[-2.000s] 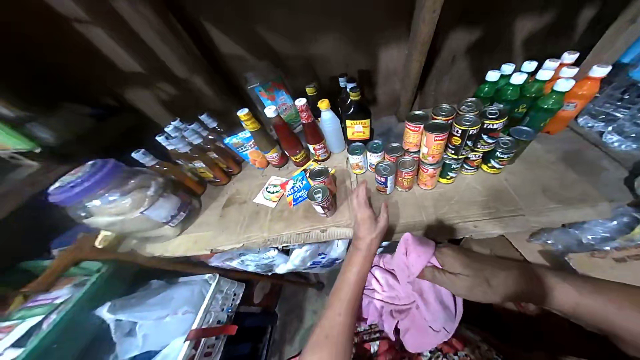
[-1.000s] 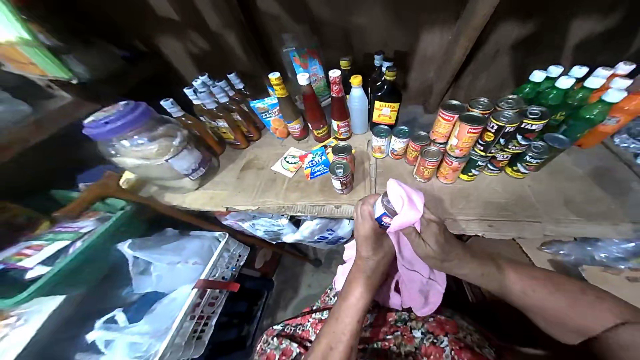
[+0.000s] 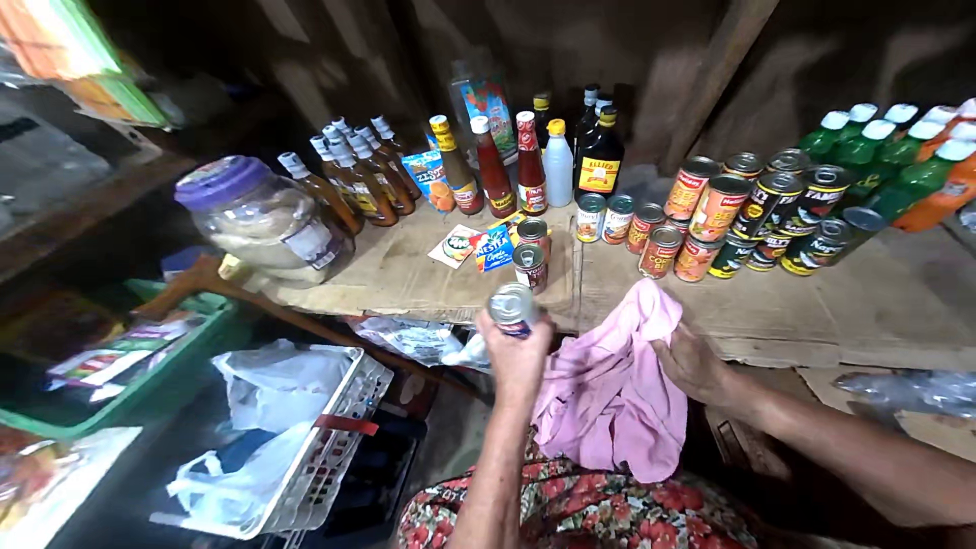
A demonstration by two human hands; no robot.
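My left hand [image 3: 518, 347] grips a small tin can [image 3: 511, 306] upright, just in front of the shelf edge. Close beyond it stand two small cans [image 3: 530, 267], one behind the other, beside a blue and yellow Nestea sachet [image 3: 496, 248] and a white sachet [image 3: 457, 246]. My right hand [image 3: 690, 362] holds a pink cloth [image 3: 614, 389] that hangs over my lap. On the shelf to the right stand several food cans [image 3: 659, 252], some stacked two high. Sauce bottles [image 3: 496, 171] stand in a row behind the sachets.
A purple-lidded plastic jar [image 3: 263, 221] and brown bottles [image 3: 370, 179] stand at the left of the cardboard-covered shelf [image 3: 801, 320]. Green bottles [image 3: 854, 141] are at the far right. Below left are a green bin [image 3: 191, 351], a white plastic basket [image 3: 343, 419] and a wooden stick [image 3: 305, 316].
Two seconds ago my left hand was open by the shelf. One second ago both hands held a can with the cloth; now the can is in my left hand, apart from the cloth.
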